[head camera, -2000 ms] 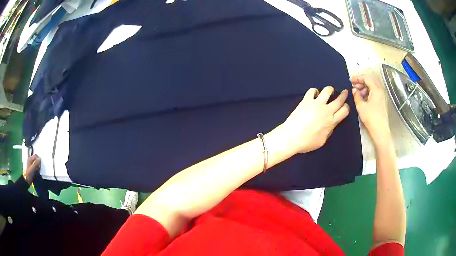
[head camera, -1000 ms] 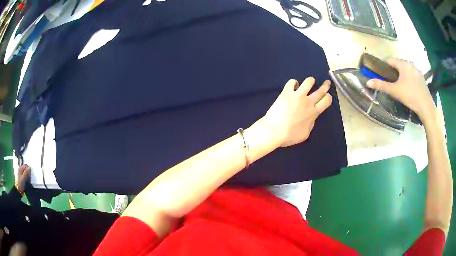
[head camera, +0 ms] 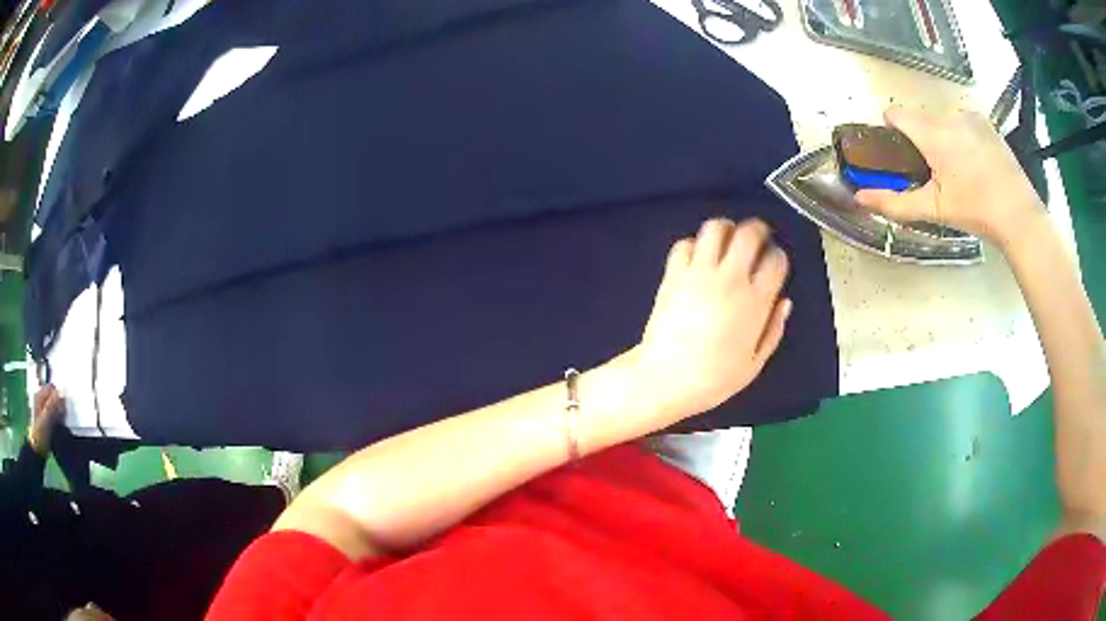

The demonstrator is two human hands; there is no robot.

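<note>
A large dark navy garment piece (head camera: 449, 218) covers most of the table. My right hand (head camera: 964, 176) holds the steam iron (head camera: 891, 231) by its brown handle with the blue part. The iron's pointed tip lies over the cloth's right edge, its rear over the pale board. My left hand (head camera: 716, 315) lies on the cloth near that edge, back up, fingers bent and close to the cloth. Its fingertips are slightly blurred, and I cannot tell if they pinch the cloth.
Black-handled shears (head camera: 736, 17) and a silver iron rest (head camera: 891, 30) lie at the far right. The speckled beige board (head camera: 891, 334) is at right. Another person's hand (head camera: 46, 419) is at the table's left end. Green floor (head camera: 898, 485) shows beyond the near edge.
My right hand left the cloth edge, took the iron by its handle and brought it left, its tip now over the edge. My left hand shifted slightly nearer me and its fingers curled.
</note>
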